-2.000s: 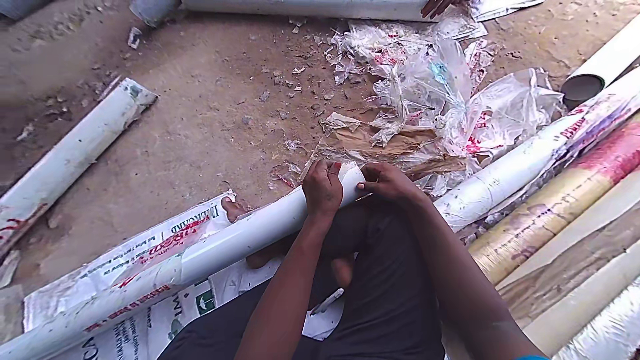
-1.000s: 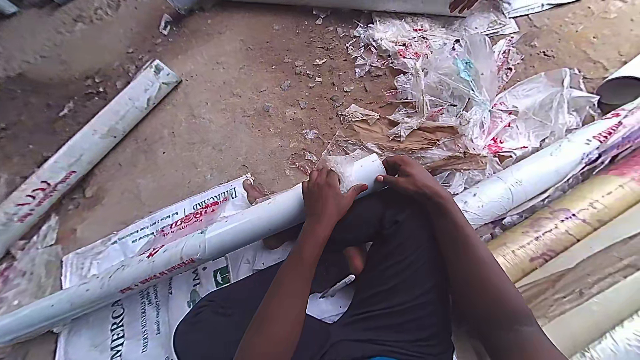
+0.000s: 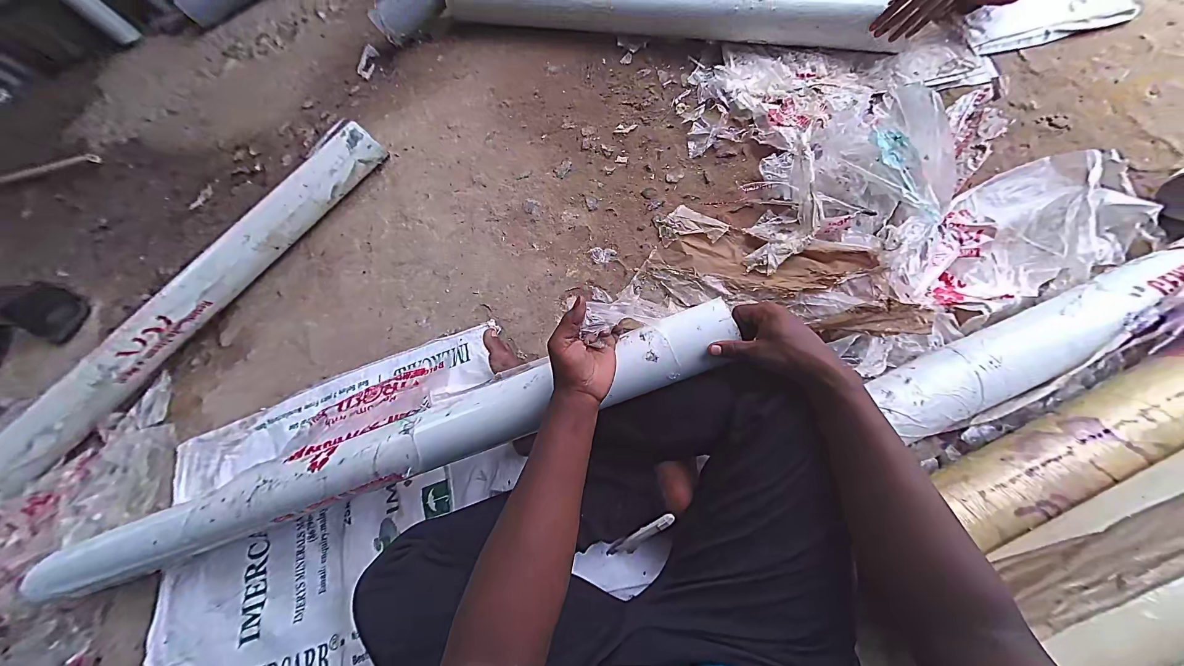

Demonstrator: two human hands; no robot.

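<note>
A long white pipe or roll [image 3: 481,407] lies slantwise across my lap, its lower left end over a printed white woven sack [image 3: 231,573]. My left hand [image 3: 583,356] is raised palm up at the roll's upper side, with crumpled clear plastic film [image 3: 601,319] in its curled fingers. My right hand [image 3: 782,342] grips the roll's near-right end, thumb on top and fingers round the rim. Between my legs lies a small white-handled tool [image 3: 641,535], its kind not clear.
Torn plastic film [image 3: 832,176] and brown paper [image 3: 768,264] heap beyond my hands. Another white roll [image 3: 194,296] lies at left, one [image 3: 1008,351] at right beside a yellowish roll [image 3: 1064,453]. At the top, another person's hand [image 3: 911,17] is by a large white roll [image 3: 666,18].
My left hand was over the roll, fingers down, with film bunched beside it; now it is turned palm up with film in it. The film no longer covers the roll's end.
</note>
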